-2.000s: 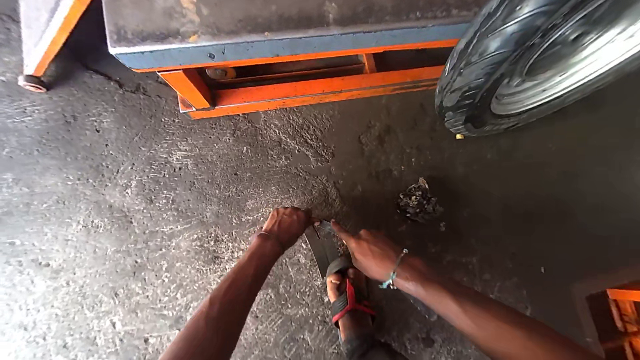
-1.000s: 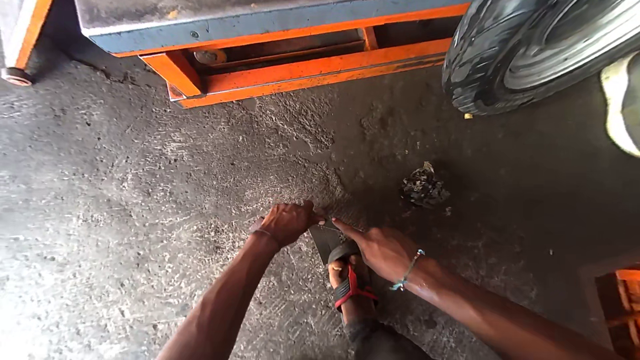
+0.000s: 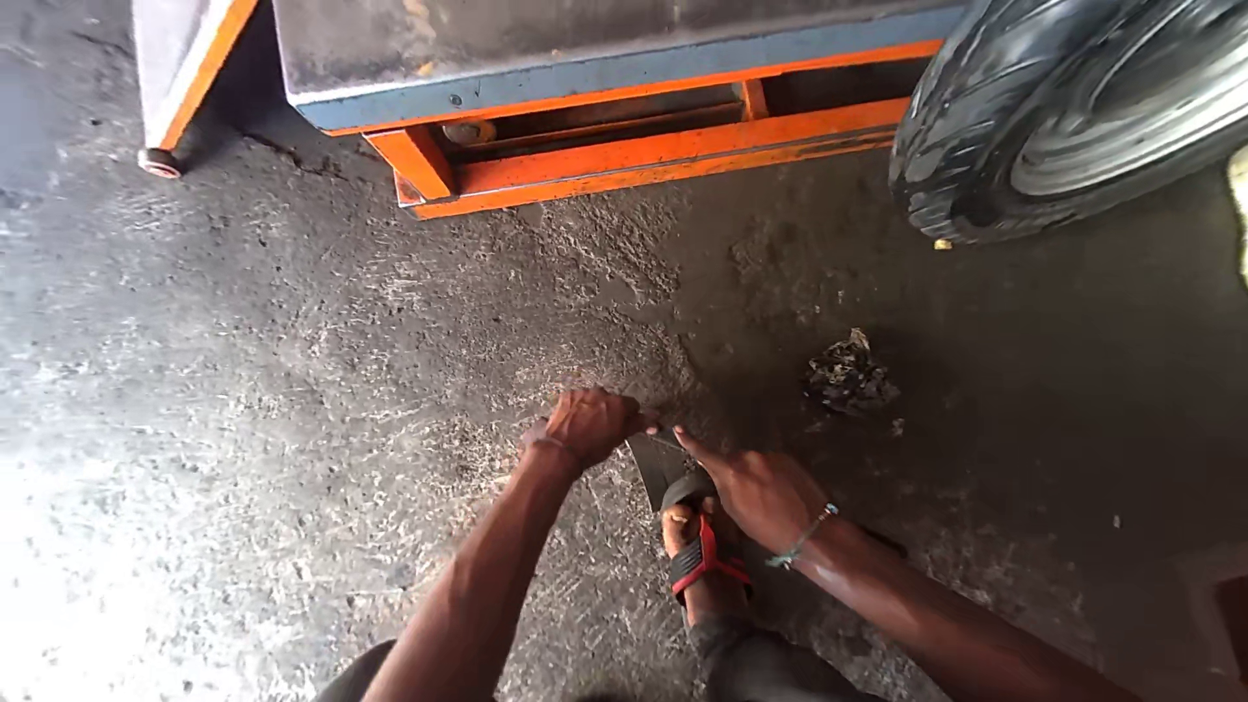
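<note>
My left hand (image 3: 590,426) is closed at the upper end of a dark flat strip (image 3: 655,466) that lies against the front of my sandal (image 3: 690,565). A thin, light-edged piece (image 3: 667,441) spans the short gap between my two hands; what it is cannot be made out. My right hand (image 3: 770,495), with a beaded bracelet on the wrist, has its index finger stretched out to that piece, and its other fingers are curled underneath and partly hidden. The black and red sandal stands on the floor just below the hands.
A steel-topped workbench with an orange frame (image 3: 624,156) stands ahead. A wheel with a black tyre (image 3: 936,166) is at the upper right, and a crumpled dark wad (image 3: 850,375) lies on the rough concrete floor (image 3: 439,322). An orange-edged leg (image 3: 190,88) is at the upper left.
Both hands stay close together over the strip in front of the sandal, with only small movements of the fingers. The view has shifted slightly.
</note>
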